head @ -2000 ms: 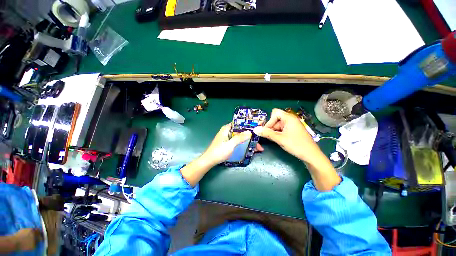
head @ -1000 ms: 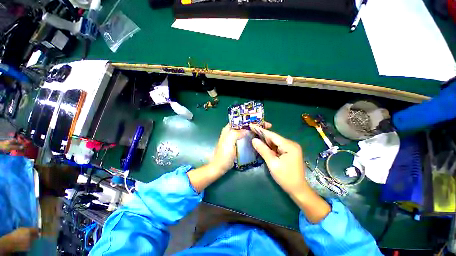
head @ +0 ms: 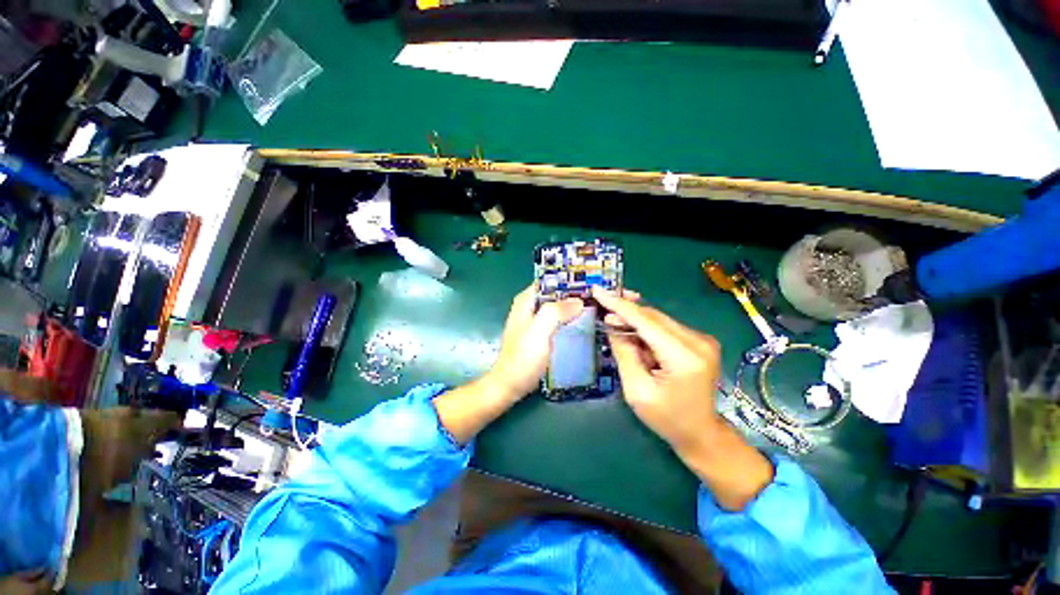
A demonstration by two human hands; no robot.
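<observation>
An opened phone (head: 575,355) is held above the green mat, its mainboard with small coloured parts at the far end and a grey block at the near end. My left hand (head: 529,343) grips its left side, with the thumb lying across the middle. My right hand (head: 668,366) is at the phone's right side, with thumb and fingers pinched near the lower edge of the mainboard. Something thin and dark shows between these fingers, too small to name.
Silvery screws (head: 387,355) lie on the mat at left, near a blue pen (head: 309,346). At right are a pale wire loop (head: 764,389), a yellow-orange tool (head: 739,293), a round pot (head: 802,279), white tissue (head: 889,349) and a blue driver (head: 988,258). A raised shelf edge (head: 558,172) runs behind.
Since one second ago, the phone's far end has tilted and now lies more in line with the rest. My right fingers have shifted slightly along its right side. My left hand still holds it.
</observation>
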